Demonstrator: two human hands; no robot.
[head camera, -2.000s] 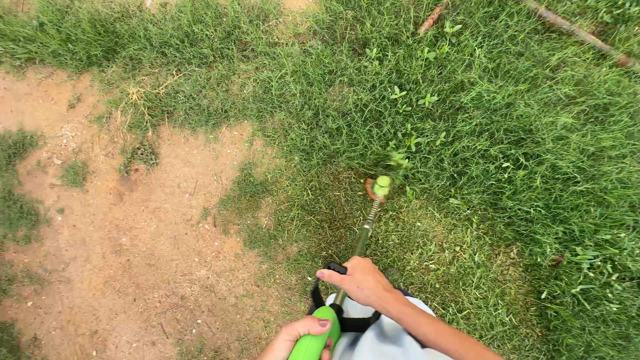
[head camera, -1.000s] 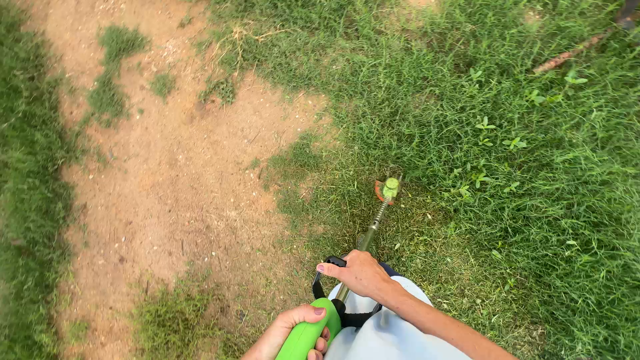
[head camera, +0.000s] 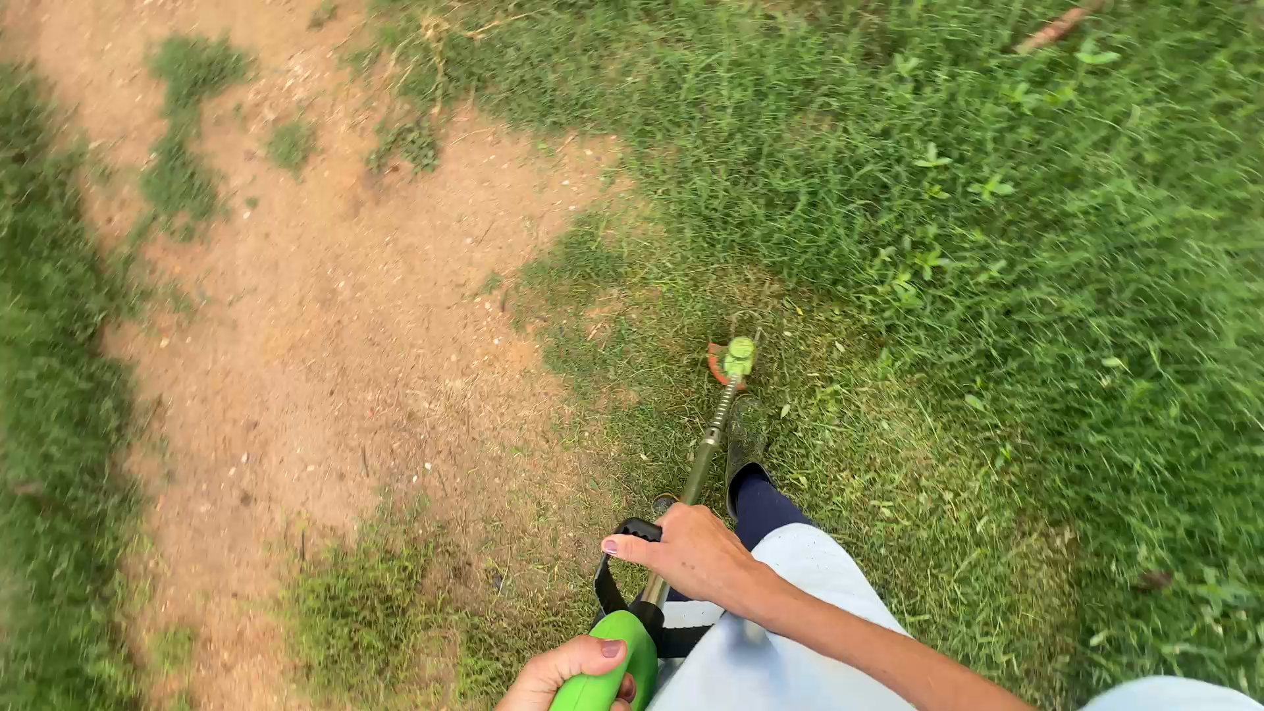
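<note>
My left hand (head camera: 578, 671) is closed around the green handle (head camera: 614, 657) of a string trimmer at the bottom of the view. Farther up, my right hand (head camera: 691, 553) grips the black front handle (head camera: 640, 530) beside the metal shaft (head camera: 703, 466). A black strap (head camera: 681, 640) hangs by the rear housing. The shaft runs up and slightly right to the light green trimmer head (head camera: 739, 355), which has an orange guard (head camera: 717, 363) on its left. The head is over short, cut grass; whether its line is spinning cannot be told.
A dark boot (head camera: 747, 434) stands just below the trimmer head, under a navy trouser leg (head camera: 768, 509). Taller grass (head camera: 1066, 257) grows at the right, with a stick (head camera: 1057, 30) at the top. Bare soil (head camera: 336, 326) and more grass (head camera: 49, 395) lie left.
The boot and more of the navy leg have come into sight beside the shaft. Both hands keep their hold on the trimmer. The view has shifted over the ground.
</note>
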